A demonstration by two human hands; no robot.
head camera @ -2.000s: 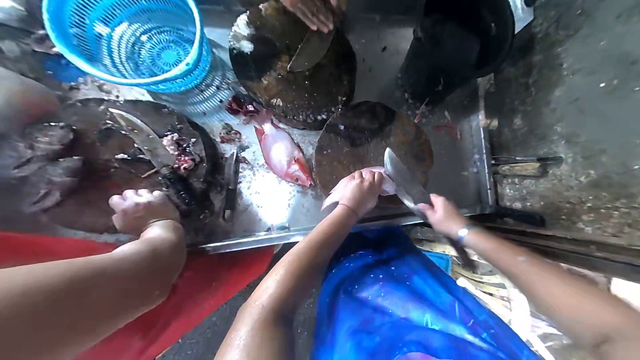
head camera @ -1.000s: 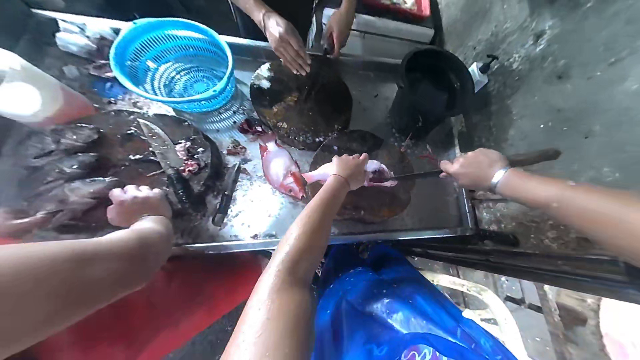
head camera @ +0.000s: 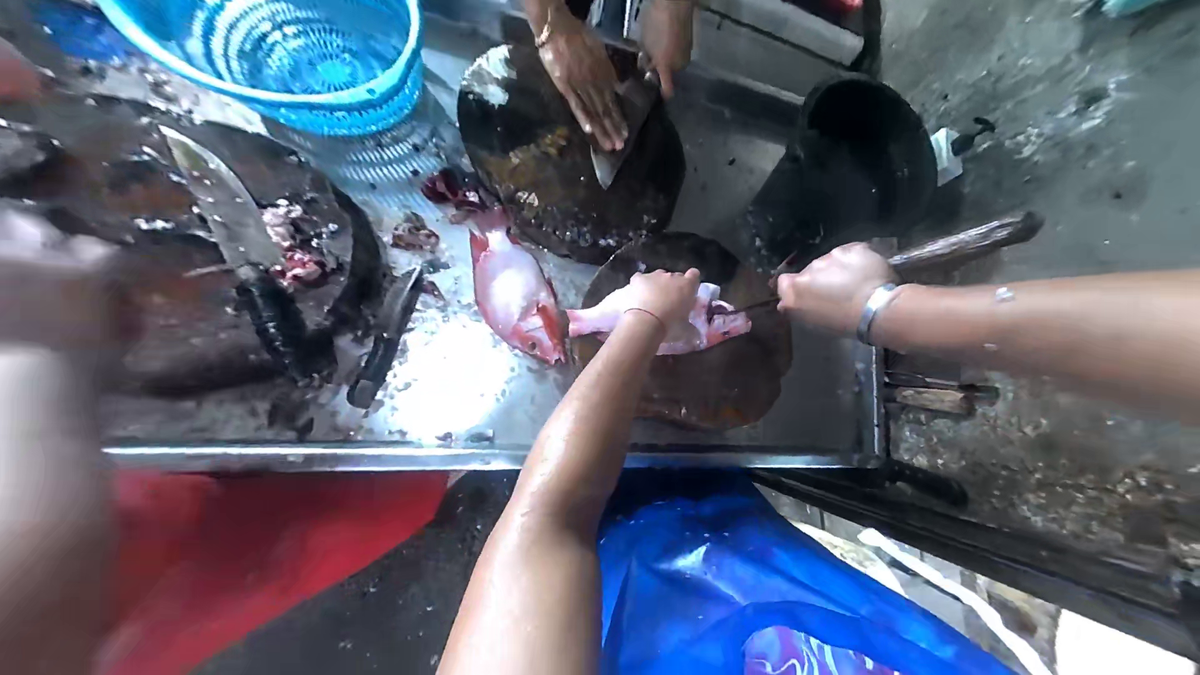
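My left hand (head camera: 662,298) presses a pale pink fish (head camera: 689,323) flat on a round wooden chopping block (head camera: 722,389). The fish's head points right, its tail left. My right hand (head camera: 837,284) is closed around a long tool with a wooden handle (head camera: 966,246); its thin dark end reaches the opening by the fish's head. The tool's exact kind is hard to tell, as the blade shows only edge-on. Another red and white fish (head camera: 511,291) lies on the metal table, left of the block, its head close to the first fish's tail.
A co-worker's hands (head camera: 591,89) hold a blade on a second block (head camera: 525,141). Another person's blurred arm (head camera: 56,300) is at the left, near a knife (head camera: 220,197) and a dark-handled tool (head camera: 384,342). A blue basket (head camera: 375,103) and a black bucket (head camera: 844,169) stand behind.
Two seconds ago the broad blade in my right hand showed beside the block; now it is edge-on at the fish's head. The fish, mostly covered then, shows more. The co-worker's second hand has come into view.
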